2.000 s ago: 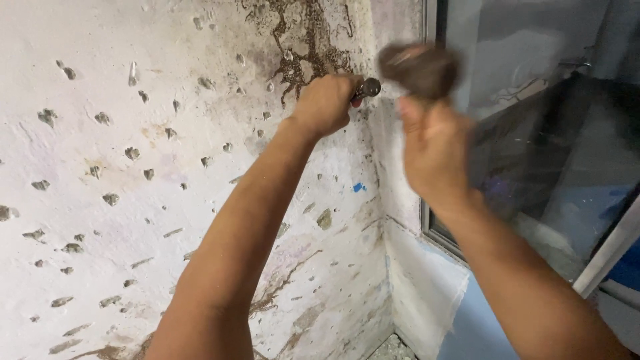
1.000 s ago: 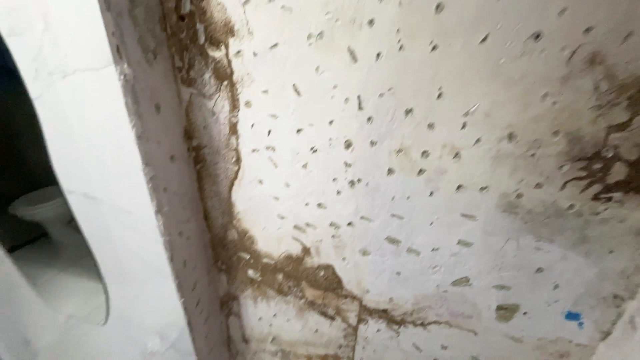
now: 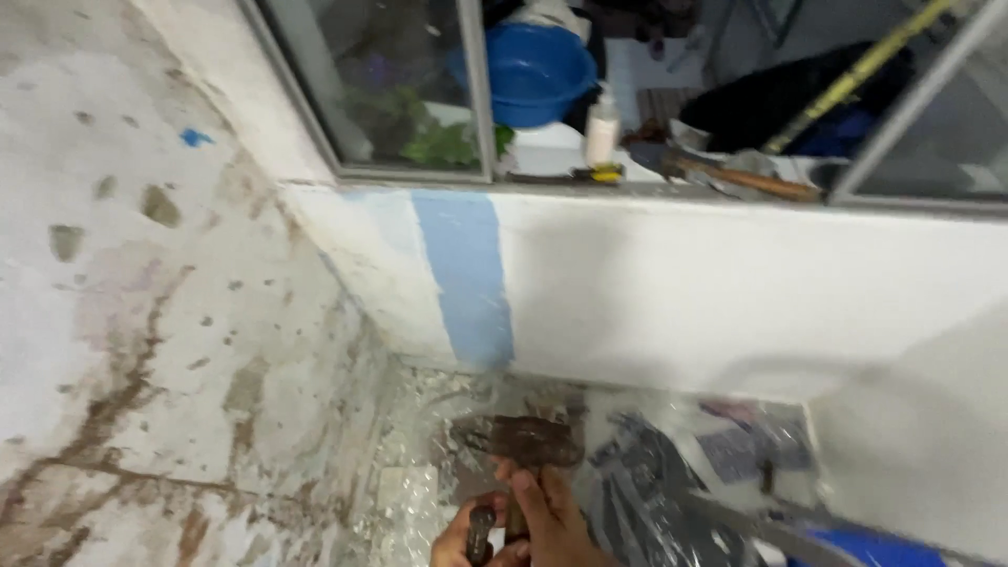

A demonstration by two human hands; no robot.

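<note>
Both hands are close together at the lower middle of the head view. My right hand [image 3: 551, 516] is closed around the handle of a hammer, whose dark, worn head [image 3: 535, 441] lies just above the fingers. To its left, my left hand [image 3: 457, 539] holds a short dark metal chisel [image 3: 480, 529], its rounded struck end facing up. The fingers of the two hands nearly touch, and parts of both tools are covered by them. At the left is the pitted, brown-stained wall [image 3: 236, 346], with a small blue mark [image 3: 194, 138] on it.
A window frame [image 3: 476, 94] stands above a white wall with a blue painted stripe [image 3: 465, 276]. On the sill are a pump bottle [image 3: 602, 130], a yellow-and-black tool [image 3: 602, 173] and a wooden-handled tool [image 3: 748, 175]. A blue basin [image 3: 539, 75] sits beyond. Debris and dark plastic sheeting [image 3: 646, 488] cover the floor.
Two seconds ago the left hand held the chisel against the wall with the hammer raised beside it; both tools are now low over the floor. The view has swung widely.
</note>
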